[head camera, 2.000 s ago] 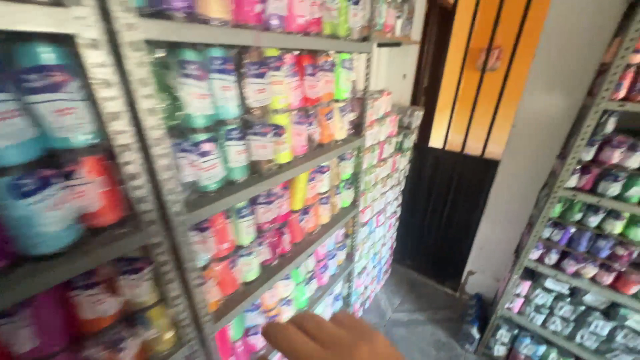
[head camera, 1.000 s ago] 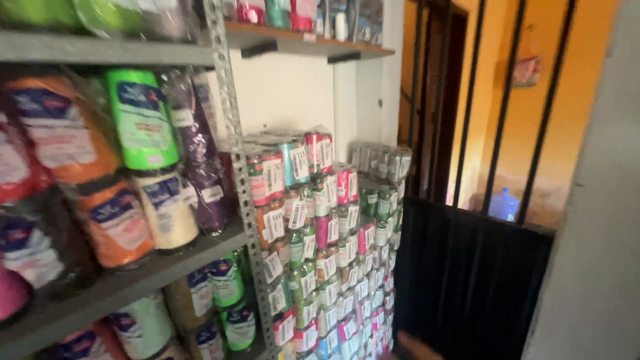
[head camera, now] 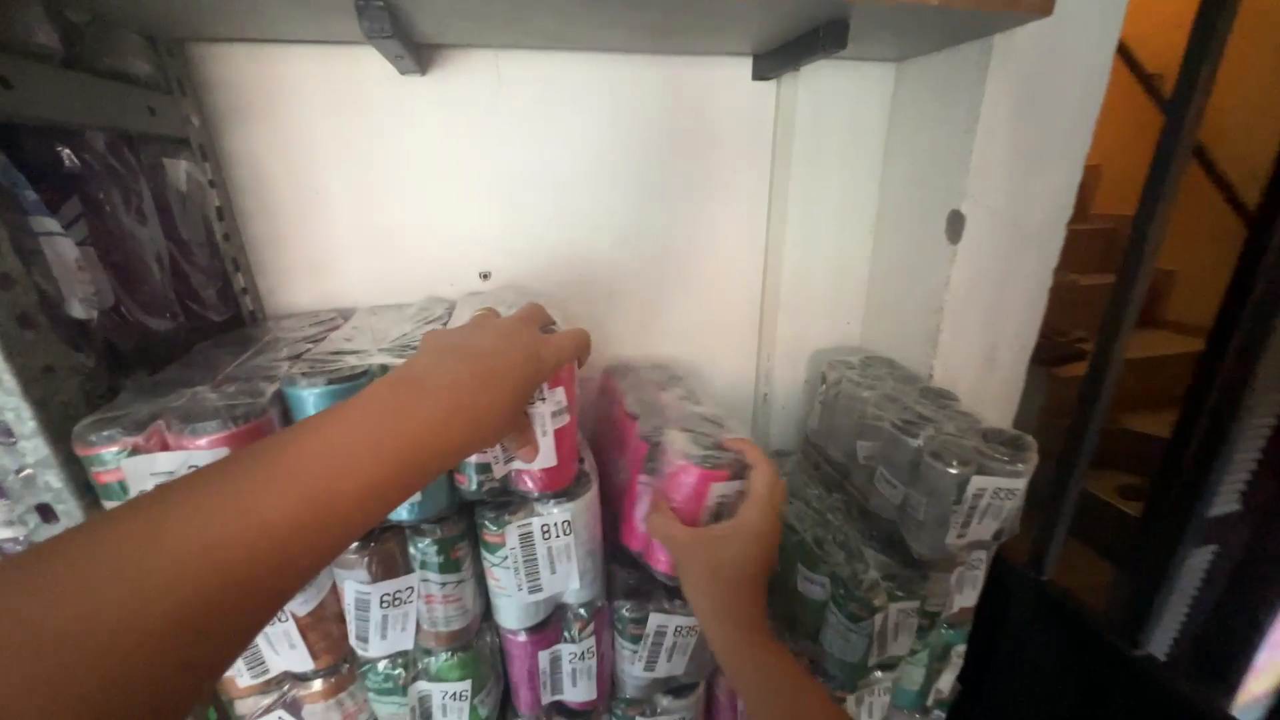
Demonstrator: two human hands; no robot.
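Stacked plastic-wrapped packs of thread spools bear printed labels. My left hand (head camera: 505, 375) reaches in from the left and lies over the top and front of a red-pink spool pack (head camera: 556, 425) on the stack, its fingers bent around the upper edge. Lower and to the right, my right hand (head camera: 725, 525) holds the front end of a bright pink spool pack (head camera: 690, 485), thumb on the left and fingers on the right. Below the hands are a white spool pack (head camera: 530, 560) and a purple spool pack (head camera: 550, 655).
A shelf on brackets (head camera: 620, 30) hangs above, before a white wall (head camera: 600, 180). Grey spool packs (head camera: 930, 460) stand at the right, near dark metal bars (head camera: 1140, 280) with stairs behind. A perforated metal shelf post (head camera: 215, 200) stands at the left.
The view has moved in close to the stacked spool packs. Both hands are now on packs; one second ago only part of one hand showed at the bottom.
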